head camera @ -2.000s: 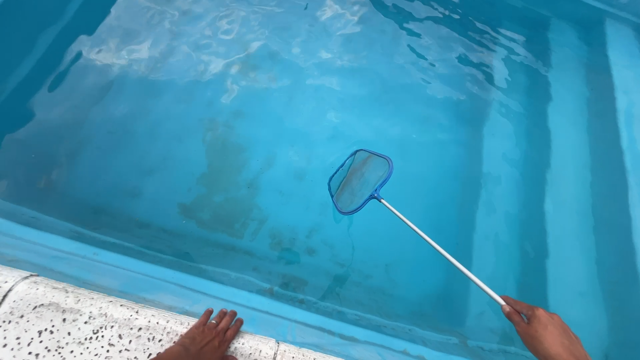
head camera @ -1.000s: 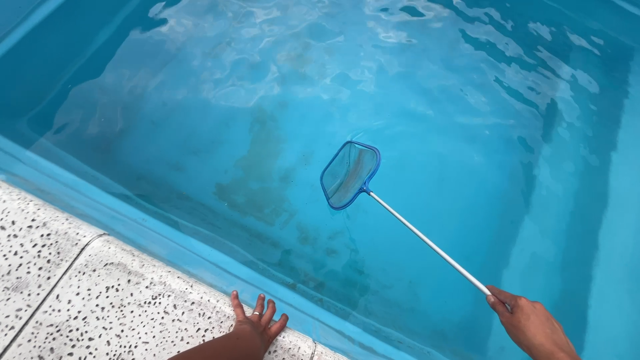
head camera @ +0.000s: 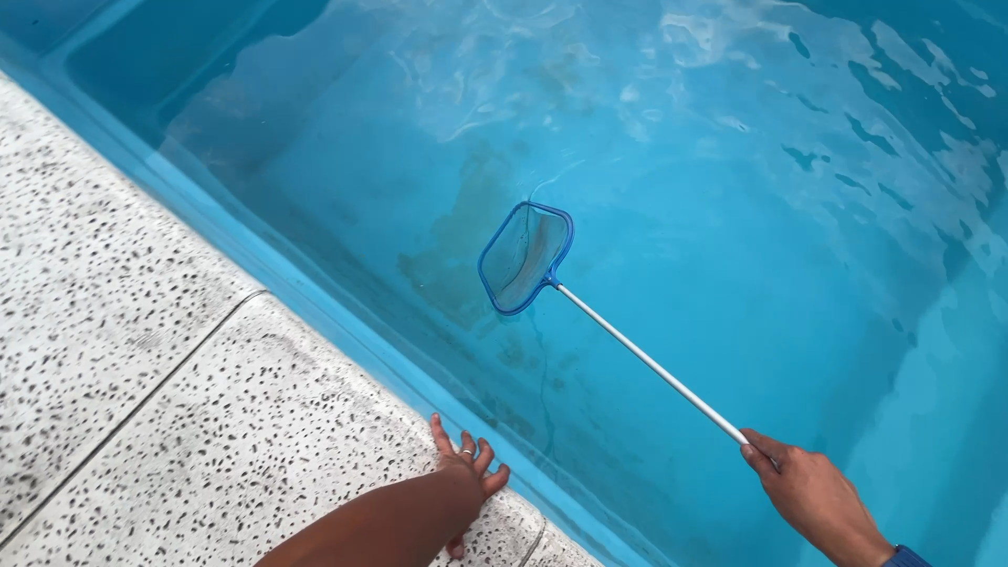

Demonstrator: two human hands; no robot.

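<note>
My right hand is closed around the end of a white pole at the lower right. At the pole's far end, a pool skimmer net with a blue frame is at the water's surface, tilted, its mesh partly wet. My left hand rests on the rounded edge of the speckled stone coping, fingers spread, a ring on one finger, holding nothing. Brownish patches show on the pool floor beneath and beside the net.
The blue pool wall runs diagonally along the coping. Pale submerged steps lie at the right. Joints divide the coping slabs. Ripples and reflections cover part of the water.
The view has turned, with more coping now showing at the left. My right hand keeps hold of the pole, and my left hand stays on the coping with its fingers spread.
</note>
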